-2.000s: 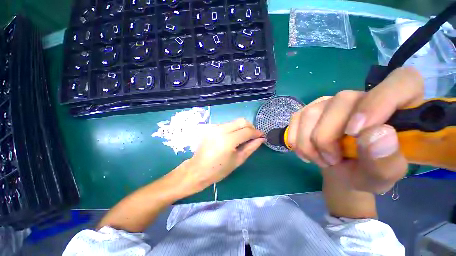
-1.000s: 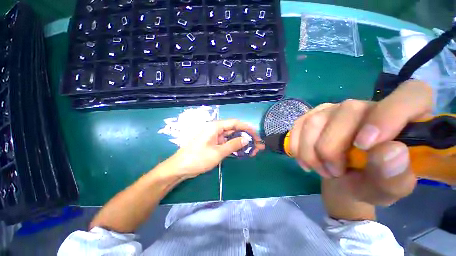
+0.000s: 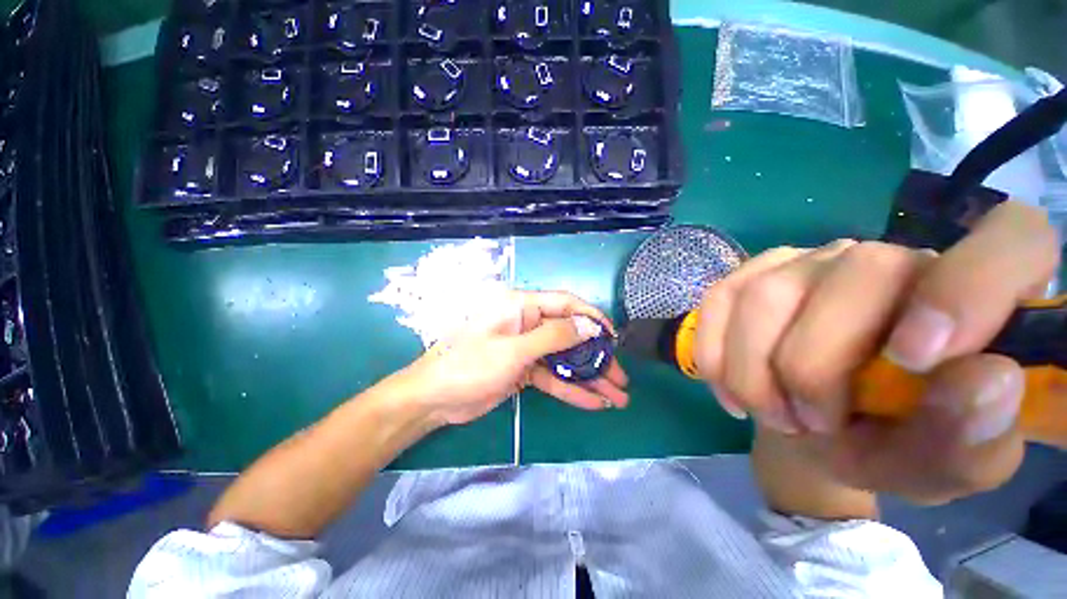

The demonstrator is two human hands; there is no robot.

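Note:
My left hand (image 3: 497, 363) holds a round black unit (image 3: 582, 358) between thumb and fingers, its face turned up with small bright marks on it. My right hand (image 3: 872, 351) is wrapped around an orange and black electric screwdriver (image 3: 688, 343). The driver's dark nose points left at the unit's right edge. Whether the bit touches the unit cannot be told. A round grey speckled screw dish (image 3: 679, 272) lies just behind the driver's nose. A pile of small white parts (image 3: 451, 284) lies behind and left of my left hand.
A stacked black compartment tray (image 3: 404, 197) with round units stands at the back. More black trays (image 3: 100, 293) are stacked at the left. A flat clear bag of small parts (image 3: 786, 76) lies back right. A crumpled clear bag (image 3: 983, 117) and black box (image 3: 936, 208) are at the right.
The black unit, hidden earlier, now shows in my left hand, face up. My left hand has shifted slightly right and its fingers have opened out below the unit. The driver has moved slightly right.

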